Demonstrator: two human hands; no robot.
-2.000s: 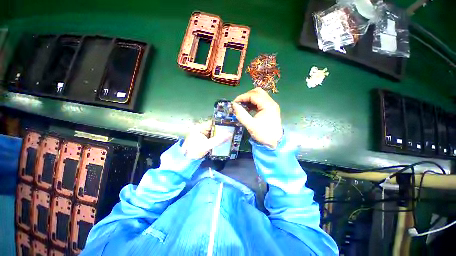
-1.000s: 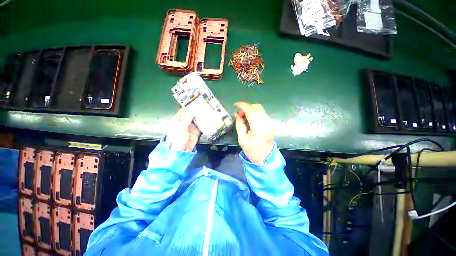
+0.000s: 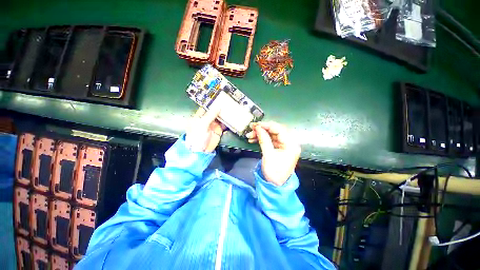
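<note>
My left hand [image 3: 207,129] holds an open phone unit [image 3: 231,109] from below, tilted over the bench's front edge. Its back faces up, with the mainboard [image 3: 209,84] at the upper left end and a white battery across the middle. My right hand [image 3: 272,141] is at the unit's lower right end, thumb and fingertips pinched together at its corner. Whether a small part is between the fingertips cannot be told. Two stacks of orange middle housings [image 3: 235,39] stand behind the unit. A tangled pile of small orange-copper parts [image 3: 275,62] lies to their right.
A small pale heap [image 3: 334,67] lies right of the orange pile. Clear bags [image 3: 416,23] lie on a black tray at upper right. Phone trays sit at left [image 3: 138,68] and right [image 3: 402,116]. A housing tray [image 3: 108,184] is below the bench at left. Cables [image 3: 421,184] hang at lower right.
The unit has turned from upright to slanting, its top end now to the upper left. My right hand has moved from its top end to its lower right corner.
</note>
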